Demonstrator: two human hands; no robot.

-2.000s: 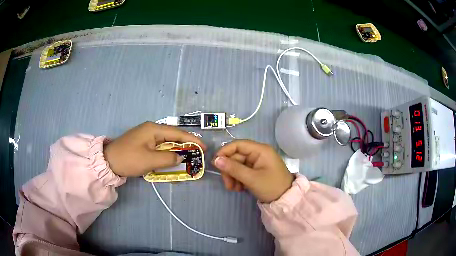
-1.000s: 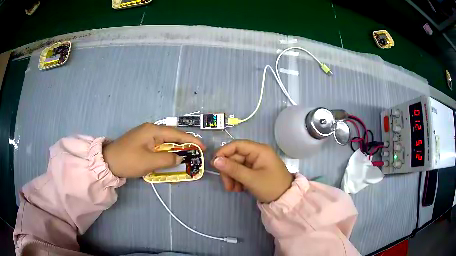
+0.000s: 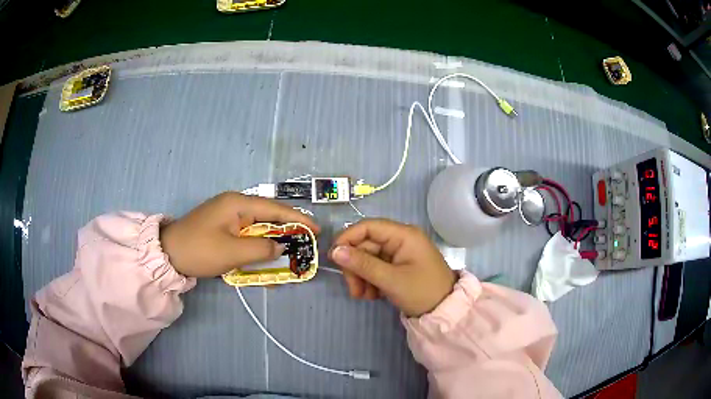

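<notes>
An open cream-yellow device housing (image 3: 271, 277) lies on the bench, with a dark circuit board (image 3: 300, 253) at its right end and a pale battery cell (image 3: 261, 261) partly under my fingers. My left hand (image 3: 214, 238) grips it from the left, thumb over the inside. My right hand (image 3: 397, 265) is just right of the housing, not touching it, with thumb and index finger pinched. A thin white test lead (image 3: 330, 270) runs from the housing's right side into its fingers; the held tip is mostly hidden. A USB tester (image 3: 331, 189) with a lit screen lies beyond the housing.
A white cable plug (image 3: 359, 375) lies near me. A yellow-green-tipped cable (image 3: 507, 107) loops behind a solvent bottle (image 3: 460, 206). Right: crumpled white cloth (image 3: 561, 269), red and black leads (image 3: 557, 195), power supply (image 3: 618, 191). Another housing (image 3: 84, 88) lies far left; more sit on the green belt (image 3: 374, 27).
The housings on the green belt have moved to the right. My hands and the held housing are almost unchanged.
</notes>
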